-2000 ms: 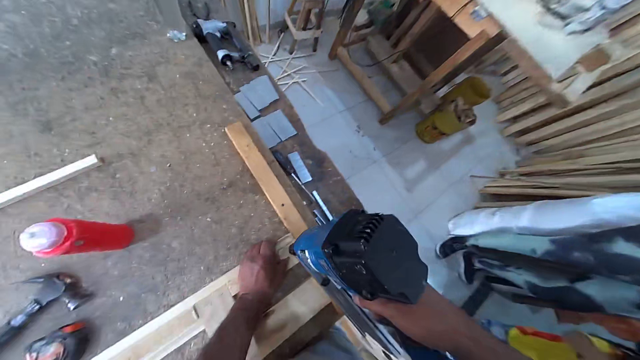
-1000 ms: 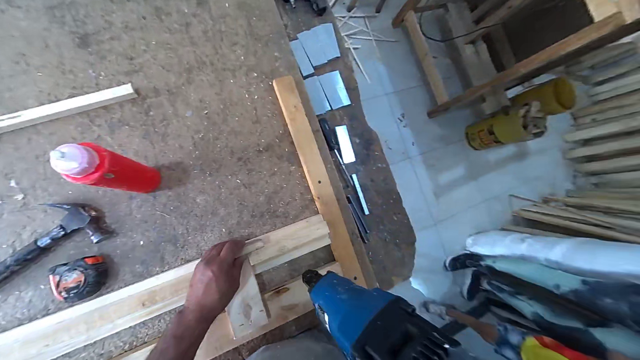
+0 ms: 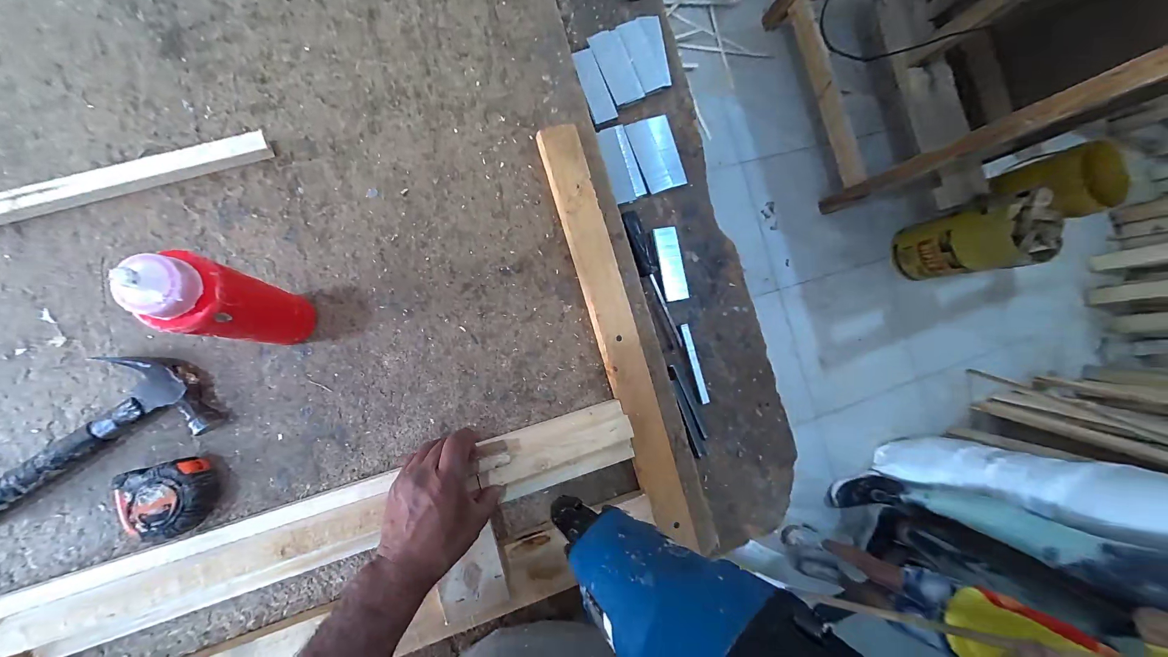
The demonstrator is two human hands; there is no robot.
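My left hand (image 3: 436, 511) grips a pale wooden strip (image 3: 557, 447) where it meets a short wooden crosspiece (image 3: 474, 579). The strip's right end touches a darker wooden batten (image 3: 602, 319) lying along the bench edge. Just right of my left hand is a blue power nailer (image 3: 666, 584), its black nose beside the crosspiece and over the gap between the strip and a lower wooden rail (image 3: 543, 547). My right hand is out of sight; the tool's rear runs off the lower edge. A red glue bottle (image 3: 237, 297) stands left of the batten.
A claw hammer (image 3: 137, 406) and a tape measure (image 3: 164, 497) lie at left, below a loose wooden strip (image 3: 137, 173). Nail strips (image 3: 671, 265) and a screwdriver (image 3: 643, 246) lie beyond the batten. Yellow containers (image 3: 967, 242) lie on the floor; a person (image 3: 967, 584) is at lower right.
The nailer has moved from over the batten's near end to beside the crosspiece, lower in view. My right hand, visible on it two seconds ago, has left the view. The view has shifted.
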